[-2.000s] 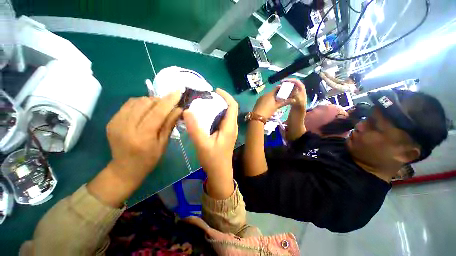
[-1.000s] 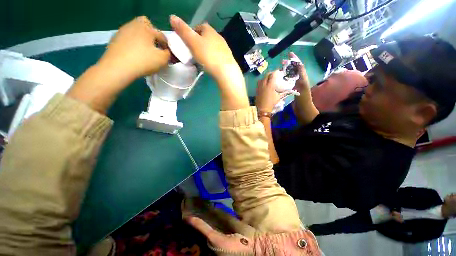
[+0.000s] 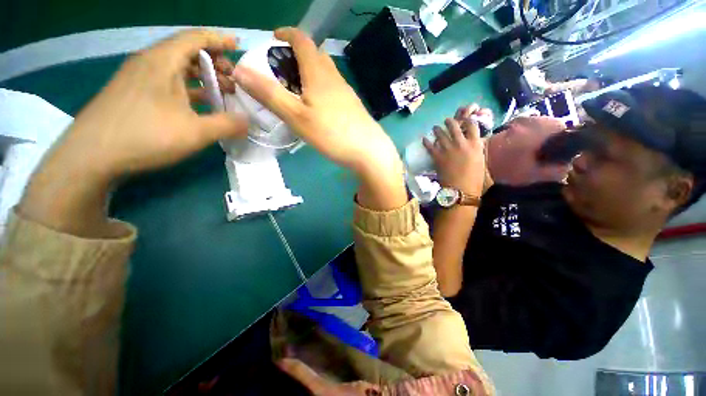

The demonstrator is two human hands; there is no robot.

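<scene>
A white camera housing [image 3: 267, 128] stands on the green bench in front of me, its mounting bracket [image 3: 257, 186] towards the bench's front edge. The front cover [image 3: 259, 68], with a dark face, is at its far end. My right hand [image 3: 329, 112] grips the cover from the right, thumb across its white side. My left hand [image 3: 139, 116] is at the left side, blurred, fingers and thumb spread around a slim white antenna [image 3: 210, 80]. Whether it grips the antenna is unclear. No board or wires can be made out.
Other white shells [image 3: 27, 128] are at the left edge. A black box [image 3: 383, 62] and a black handheld tool [image 3: 480, 58] are at the back right. A person in a black shirt [image 3: 542, 271] works close on the right. A blue item [image 3: 337, 302] is below the bench edge.
The white cover has gone from raised between both hands to the housing's far end, dark face showing. My left hand has moved left and its fingers have spread. The neighbour's hands have moved.
</scene>
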